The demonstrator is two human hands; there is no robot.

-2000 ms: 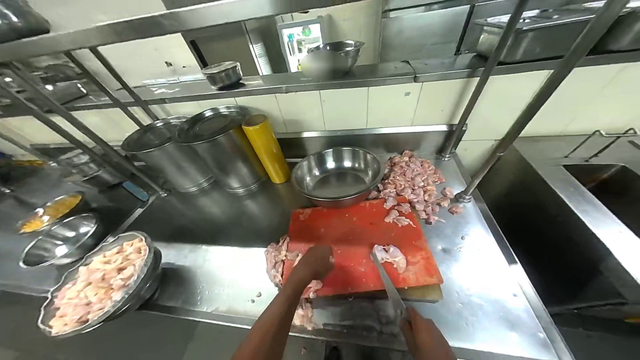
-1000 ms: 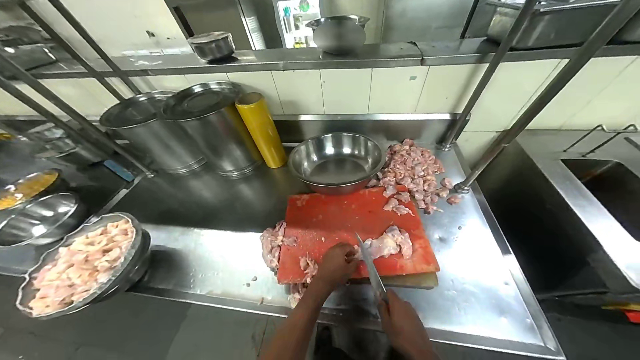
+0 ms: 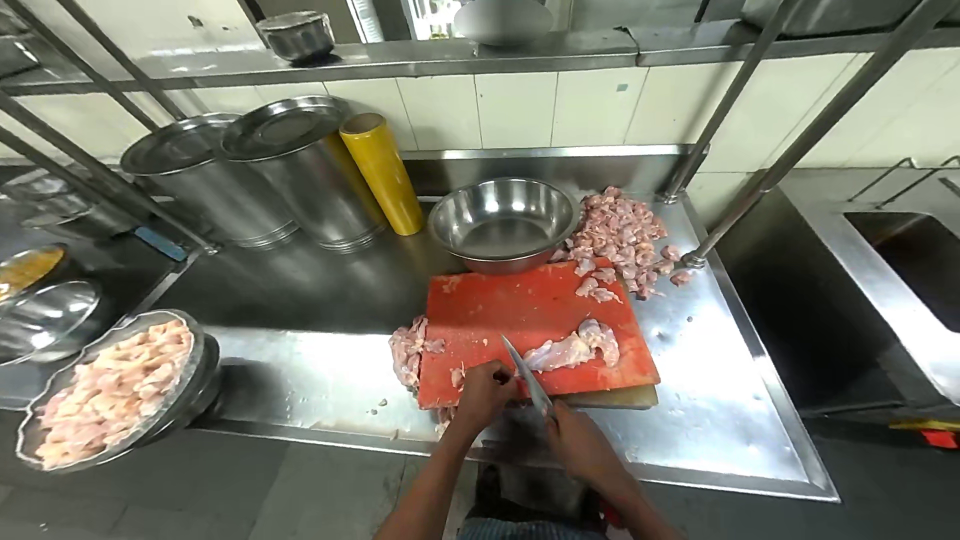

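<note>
On a red cutting board (image 3: 495,307) lies a piece of raw chicken (image 3: 566,352). My right hand (image 3: 585,442) grips a kitchen knife (image 3: 529,375), its blade angled up and left across the board beside the chicken's left end. My left hand (image 3: 487,390) has its fingers curled at the board's lower edge, left of the blade; whether they pinch a bit of the meat cannot be told. Small cut chicken pieces (image 3: 619,232) are heaped behind the board at the right. Chicken scraps (image 3: 409,351) lie at the board's left edge.
An empty steel bowl (image 3: 504,221) stands behind the board. Left of it are a yellow roll (image 3: 382,176) and two lidded steel containers (image 3: 300,165). A bowl of chicken pieces (image 3: 112,390) sits at the counter's left front. Steel posts (image 3: 731,105) rise at the right, near a sink (image 3: 907,255).
The chicken piece was bunched at the board's right two seconds ago and now lies stretched out. My left hand has moved right, close to the blade. The knife stays in my right hand.
</note>
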